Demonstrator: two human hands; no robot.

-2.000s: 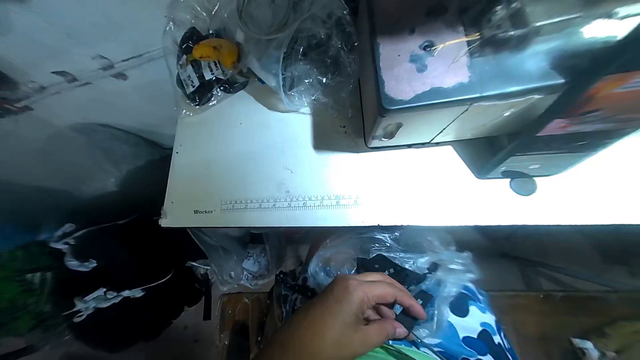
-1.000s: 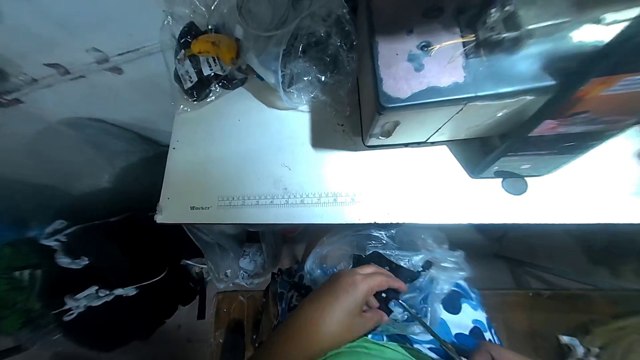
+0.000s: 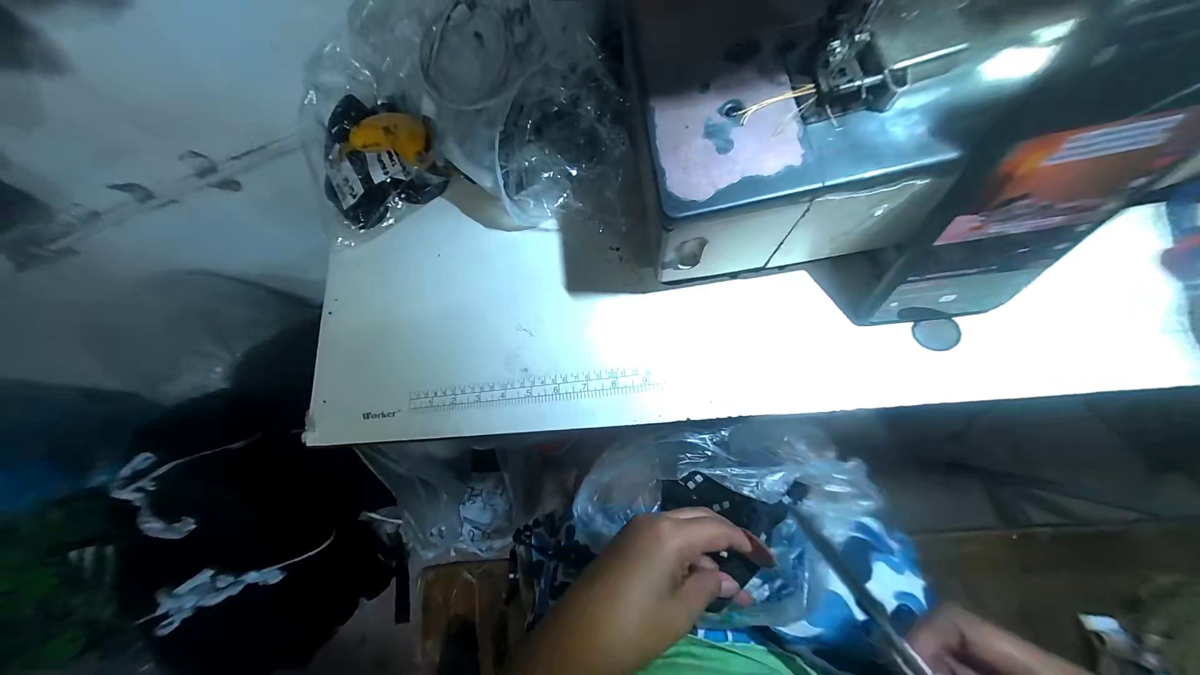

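Below the table edge, my left hand [image 3: 670, 572] pinches a small dark piece [image 3: 736, 567] over an open clear plastic bag [image 3: 628, 478]. Black fabric with small pale squares [image 3: 712, 497] lies in the bag just beyond my fingers. At the lower right, my right hand [image 3: 975, 642] is partly cut off by the frame edge and holds a long, thin metal tool [image 3: 858, 586]. Its dark tip points up and left, over the bag's right side. Which tool it is cannot be told. Blue and white patterned cloth [image 3: 881, 572] lies under the bag.
A white sewing table [image 3: 469, 319] with a printed ruler spans the view. On it stand a dark sewing machine [image 3: 891, 150] and plastic bags, one holding a yellow and black item [image 3: 389, 138]. Black cloth [image 3: 253, 534] hangs at the left; a wooden surface [image 3: 1022, 572] shows lower right.
My right hand and the long tool have come into view since the oldest frame. The tool's tip now reaches further up, beyond my left fingers. My left hand stays over the bag.
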